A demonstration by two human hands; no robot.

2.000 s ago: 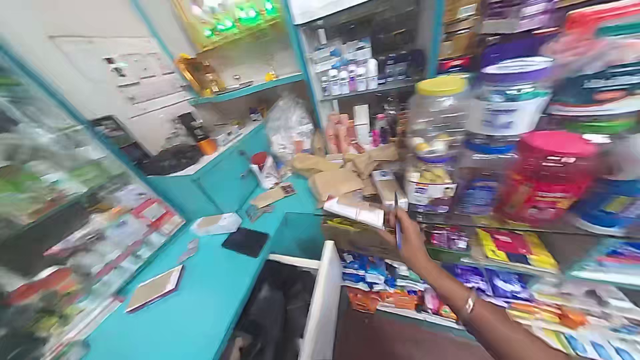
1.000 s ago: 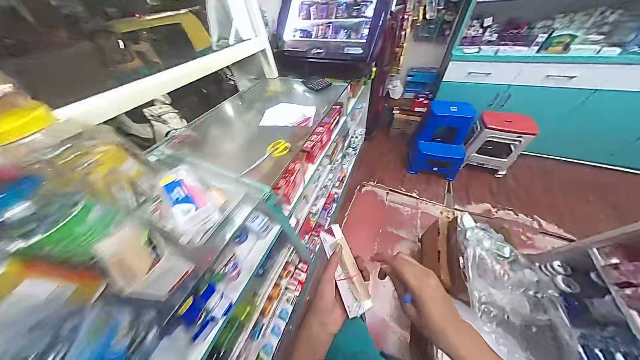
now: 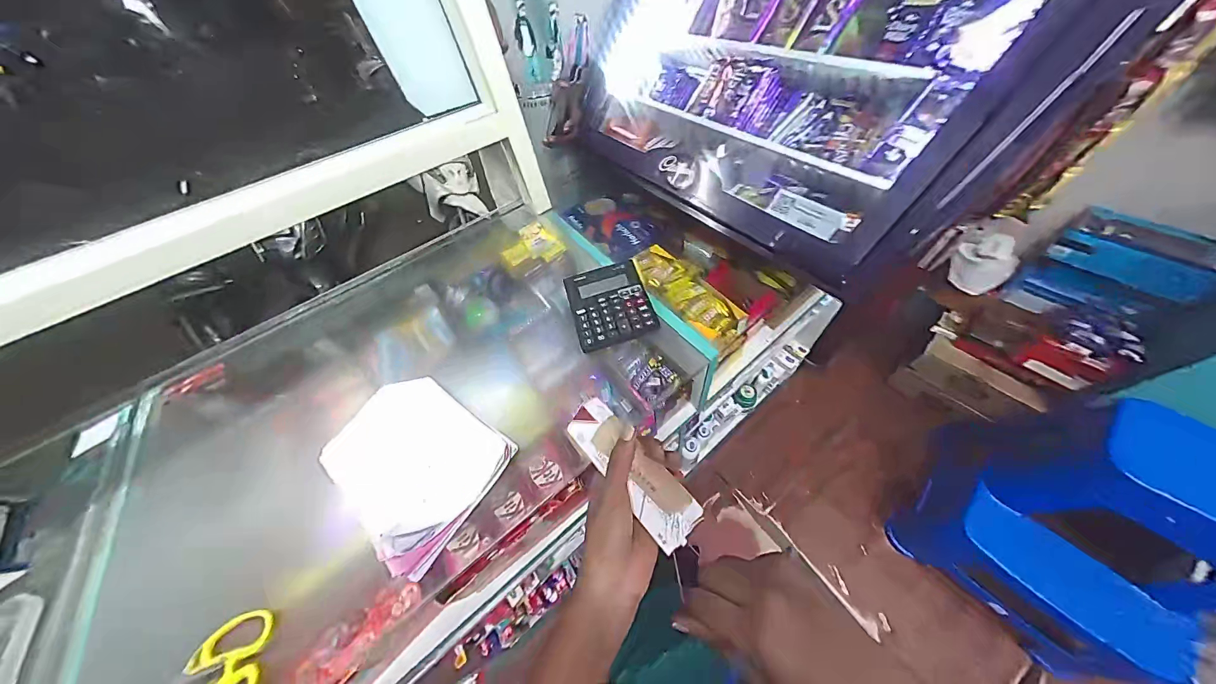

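My left hand [image 3: 617, 518] grips a small white and brown carton [image 3: 638, 475], thumb on top, over the front edge of the glass counter. Low in the view, to the right of the carton, is my right hand [image 3: 750, 608], blurred, its fingers bent; whether it holds anything does not show. On the glass counter [image 3: 313, 380] lie a stack of white papers [image 3: 418, 465], a black calculator [image 3: 611, 306] and yellow-handled scissors [image 3: 233, 651], partly cut off by the frame's bottom edge.
A lit display cooler [image 3: 788, 114] with packaged sweets stands beyond the counter. Yellow packets [image 3: 693, 299] fill a compartment beside the calculator. Blue plastic stools [image 3: 1054, 570] stand on the brown floor at the right, with cartons [image 3: 978, 375] behind them. A white-framed window [image 3: 285, 204] borders the counter's left.
The view has swung from the shelves and jars to the glass counter. The carton, in a raised hand two seconds ago, is now in my left hand close to the counter's edge.
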